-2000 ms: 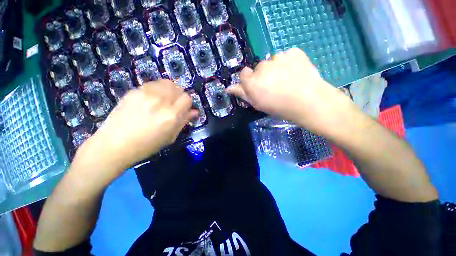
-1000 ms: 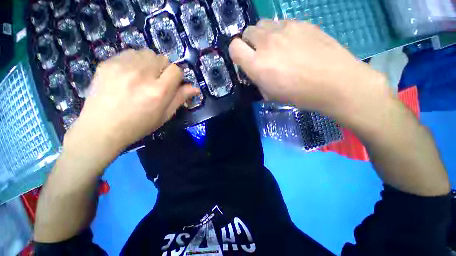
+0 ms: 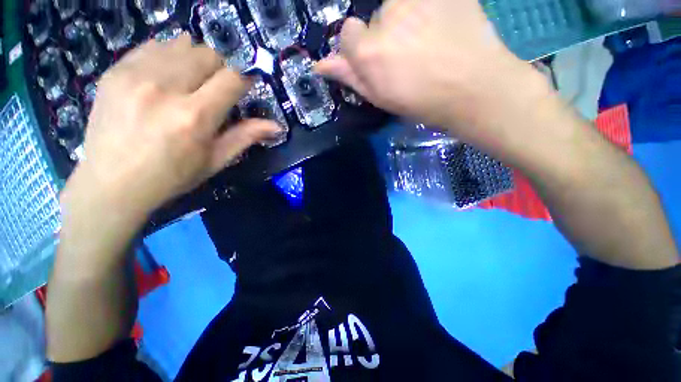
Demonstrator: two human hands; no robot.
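A black component tray (image 3: 299, 145) lies at the bench edge, with rows of silvery-clear units in its pockets. One silvery unit (image 3: 307, 89) near the front edge shows between my hands. My left hand (image 3: 160, 119) is over the front left part of the tray, thumb and forefinger apart beside a unit in the front row. My right hand (image 3: 407, 56) is over the front right corner, thumb and fingertips close together above a unit. Whether either hand holds a tiny part cannot be seen. The hands hide several units.
A clear gridded tray (image 3: 26, 194) lies at the left, another clear gridded tray (image 3: 534, 26) at the upper right. Below the bench edge are a clear-wrapped small-parts pack (image 3: 455, 170) and red crates (image 3: 618, 123). A blue cloth-like item (image 3: 642, 93) is at the right.
The tray and bench have shifted up in the view. My left thumb and forefinger are wider apart. My right hand stays over the tray's right corner.
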